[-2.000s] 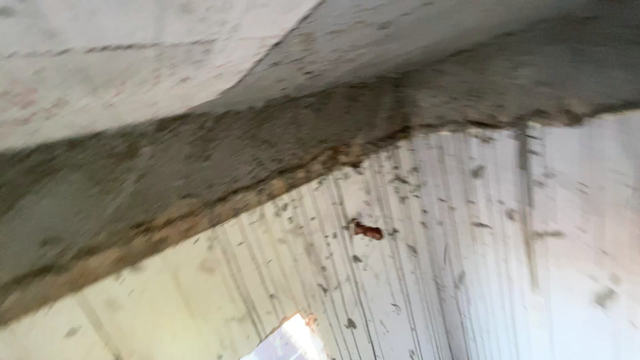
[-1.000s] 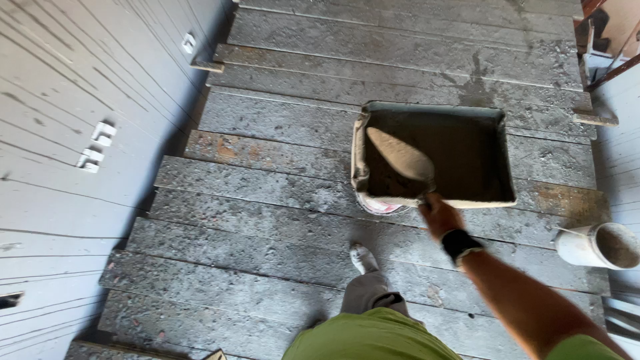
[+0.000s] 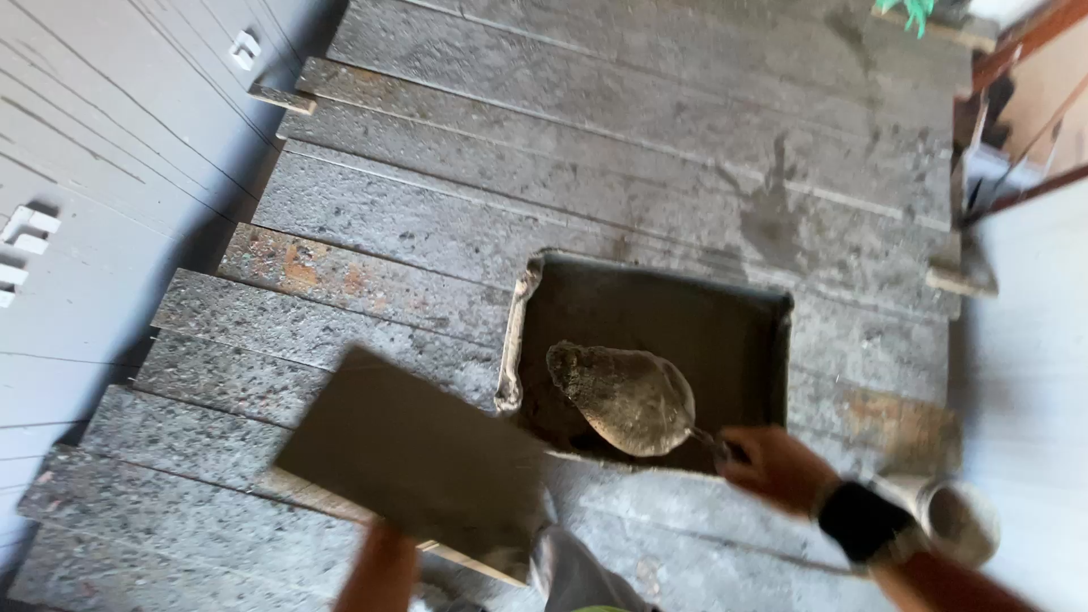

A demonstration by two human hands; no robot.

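Observation:
My right hand [image 3: 769, 467], with a black band on its wrist, grips the handle of a trowel [image 3: 633, 399]. Wet mortar sits on the trowel's blade, which is over a rectangular mortar tub [image 3: 513, 340] with dark mortar inside. At the lower left, my left hand [image 3: 387, 544] is under a flat rectangular plasterer's hawk [image 3: 416, 450]; its fingers are hidden beneath the plate. The hawk's face is grey, and its right corner lies just in front of the tub's near left corner.
Mortar-spattered planks [image 3: 408, 178] form the platform underfoot. A wall with white brackets [image 3: 245, 51] runs along the left. A bucket [image 3: 960, 518] stands at the lower right. Green material [image 3: 909, 13] lies at the top right, and a small wood block [image 3: 960, 279] is at the platform's right edge.
The hawk and my left hand have come into view at the lower left. The trowel in my right hand now carries a lump of mortar. The view has swung down from the wall and ceiling.

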